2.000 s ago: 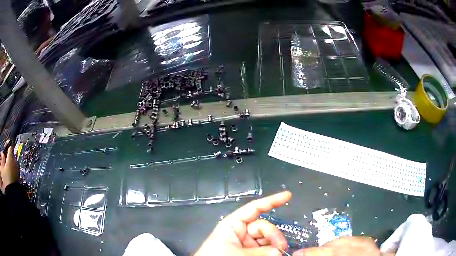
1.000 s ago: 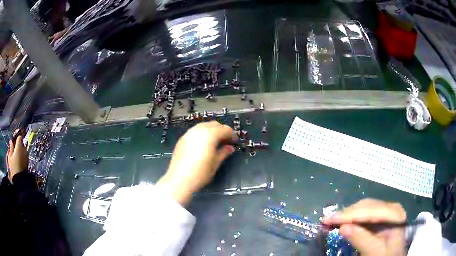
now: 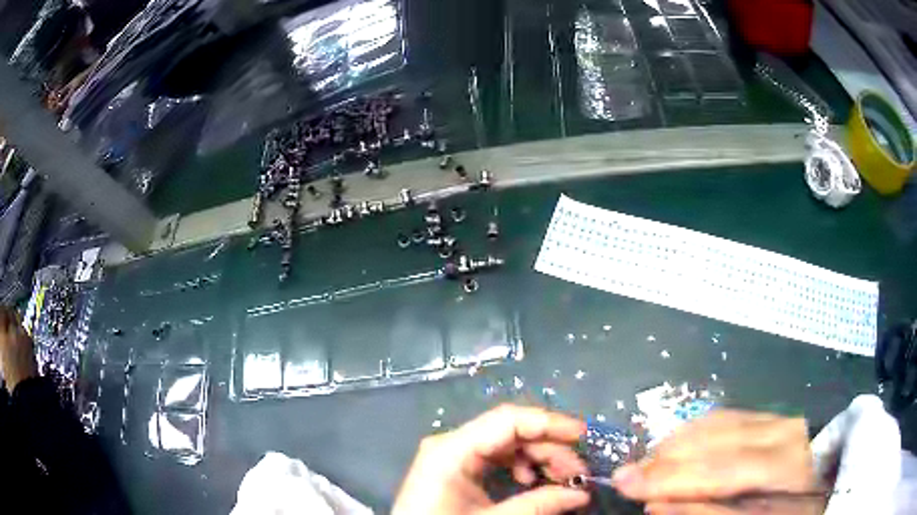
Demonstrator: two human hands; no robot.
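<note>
My left hand is at the bottom centre, its fingers closed on a small dark component. My right hand is just to its right and holds slim dark tweezers. A pale tip reaches from the right fingers to the component. A heap of white and blue bits lies behind my right hand, with a blue-backed strip partly hidden between the hands. Loose dark components lie in a pile and short rows beyond. A white sticker sheet lies flat at the right.
Clear trays lie left of my hands and at the back. A yellow tape roll, a white roll and a red container are at the far right, scissors at the right edge. Another person's hand is at the left edge.
My left hand has come back from the component pile to the front and now holds a component. My right hand has moved slightly left beside it, with the tweezers. The view has shifted.
</note>
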